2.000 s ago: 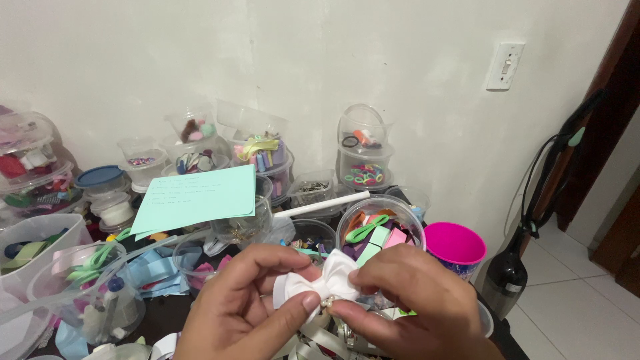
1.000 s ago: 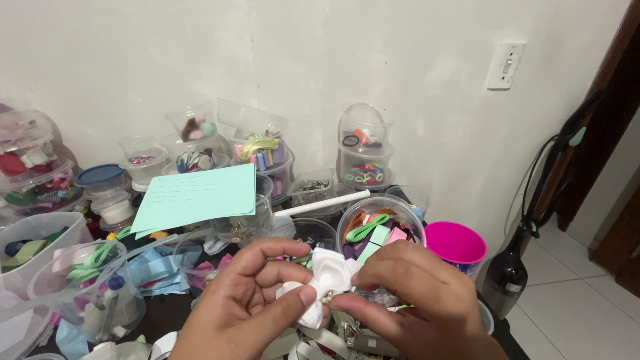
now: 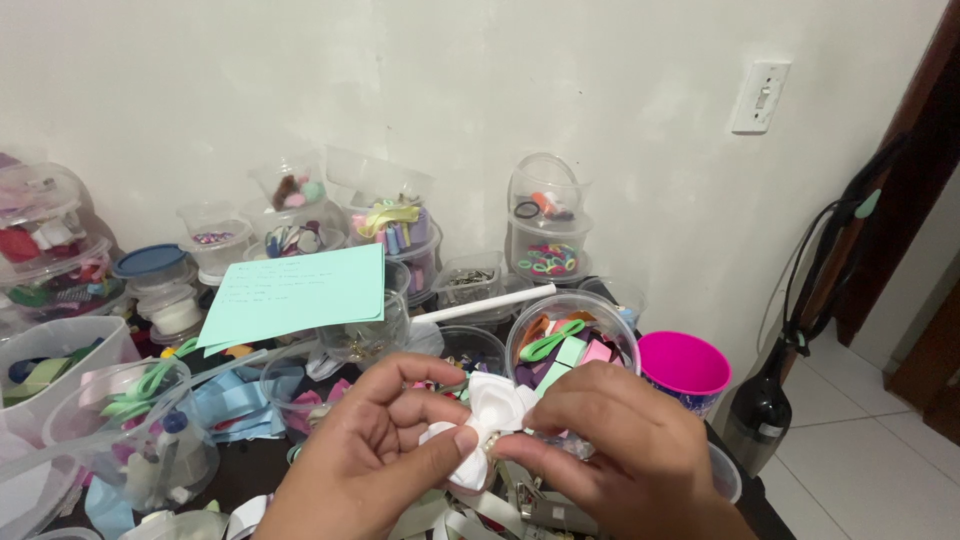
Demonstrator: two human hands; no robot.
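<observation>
A white ribbon bow (image 3: 495, 401) with small pearl beads (image 3: 491, 442) at its middle is held between both hands, near the bottom centre of the view. My left hand (image 3: 390, 450) pinches the bow's left side, its thumb lying on the lower loop. At the right, my right hand (image 3: 622, 442) has thumb and forefinger at the beads and the bow's right edge. Behind the hands stands a round clear tub (image 3: 574, 330) of coloured ribbon pieces. White ribbon strips (image 3: 491, 510) and a metal object (image 3: 559, 514) lie below the bow.
Stacked clear tubs (image 3: 551, 244) of hair elastics and trimmings line the wall. A green sheet bearing writing (image 3: 300, 292) rests over tubs at left. A white rod (image 3: 487, 304) lies behind the hands. A pink cup (image 3: 684, 364) stands at right, near a dark bottle (image 3: 757, 405).
The bow has turned in my fingers from lying roughly level to a more upright tilt. Both hands have kept their hold on it.
</observation>
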